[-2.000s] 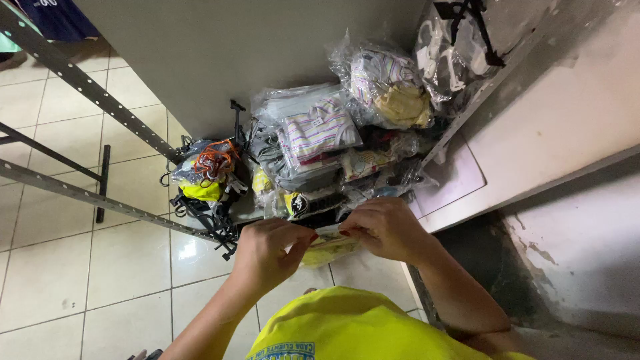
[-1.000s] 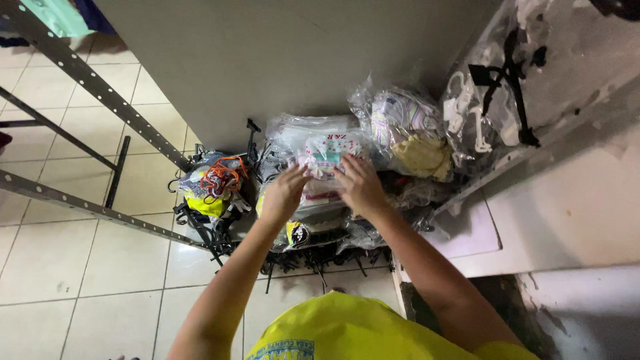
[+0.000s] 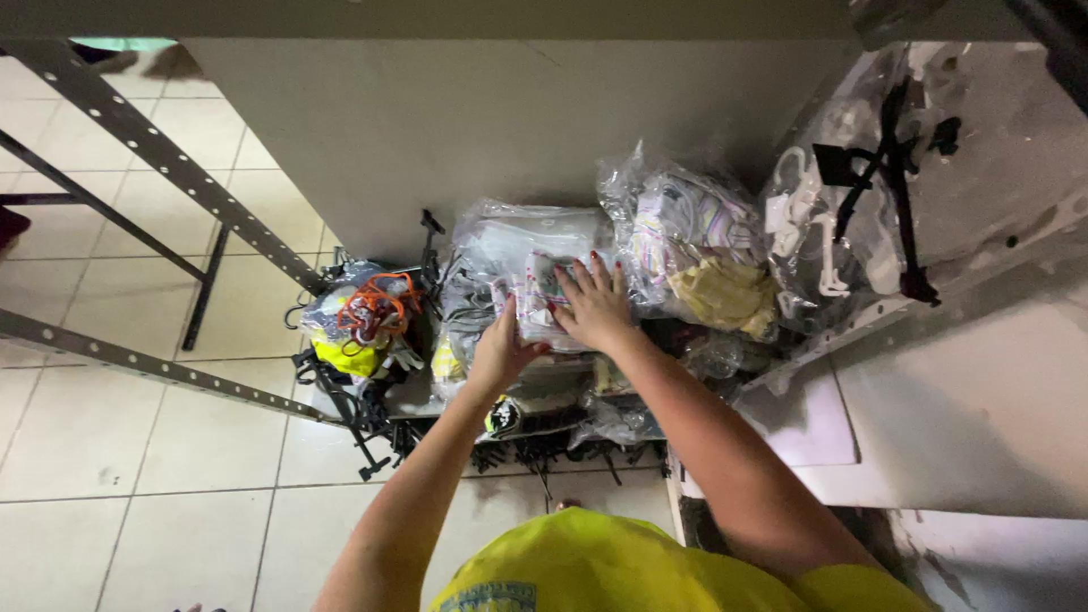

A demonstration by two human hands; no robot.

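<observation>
A folded patterned garment in clear plastic lies on top of a stack of clear plastic packages on the metal shelf. My left hand rests at its lower left edge, thumb apart from the fingers. My right hand lies flat over its right part with spread fingers. To the right is a bag of striped clothing with a yellowish cloth at its front. Grey folded cloth shows left of my left hand.
Left sits a bundle with orange cord and yellow cloth. Black plastic hangers jut past the shelf's front. Perforated metal uprights stand left. A bag of white hangers is at the right, by a white wall.
Both hands have moved from in front of the shelf up onto the stack. A yellowish packet was between them in the earliest frame. My right hand is now flatter, with its fingers spread.
</observation>
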